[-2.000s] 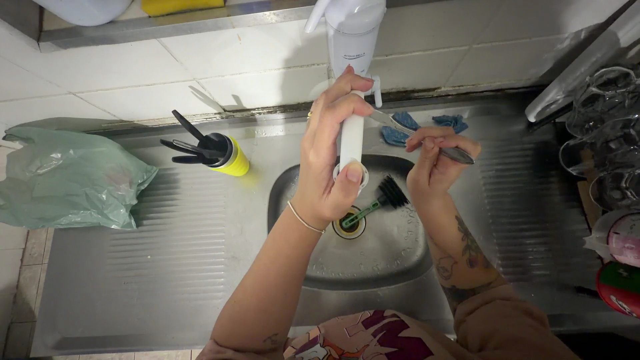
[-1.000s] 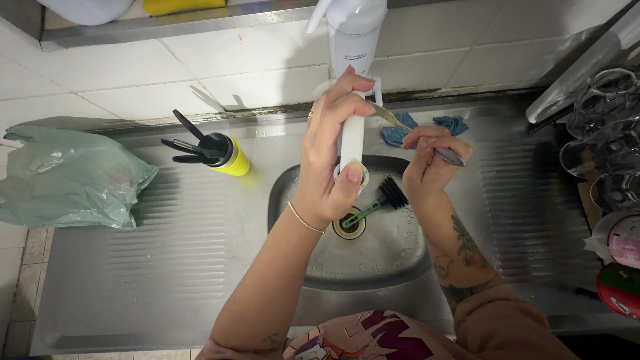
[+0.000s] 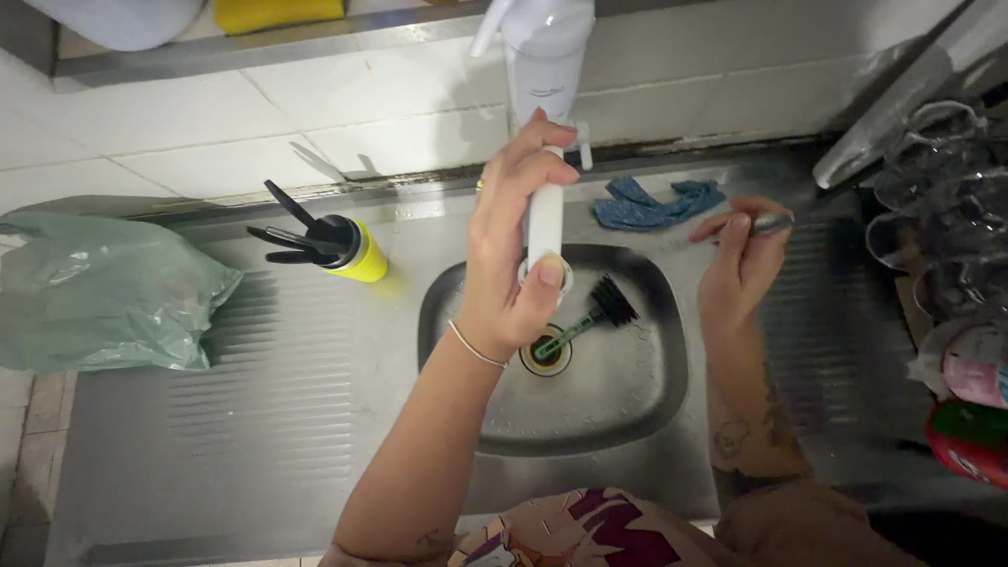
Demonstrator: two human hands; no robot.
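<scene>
My left hand [image 3: 516, 236] grips the white spout [image 3: 546, 216] of a wall-mounted white faucet or water filter [image 3: 549, 63], its thumb near the round outlet. To the right, my right hand [image 3: 740, 260] pinches a metal utensil [image 3: 772, 224], perhaps a spoon or fork; its other end is hidden or blurred. Below both hands is the steel sink basin [image 3: 583, 429], where a green-handled brush with black bristles [image 3: 610, 303] lies with its handle end over the drain [image 3: 546, 351]. A crumpled blue cloth [image 3: 657, 203] rests behind the basin, near my right hand.
A yellow cup [image 3: 364, 256] holding black-handled utensils stands left of the basin. Farther left lies a greenish plastic bag [image 3: 110, 291]. Several clear glasses [image 3: 937, 197] crowd the right side, beside pink and red items. A ledge [image 3: 260, 55] with a yellow sponge [image 3: 276, 12] runs along the back wall.
My right hand has moved to the right with the utensil, away from the spout, where the utensil's far end was earlier. My left hand has stayed on the spout.
</scene>
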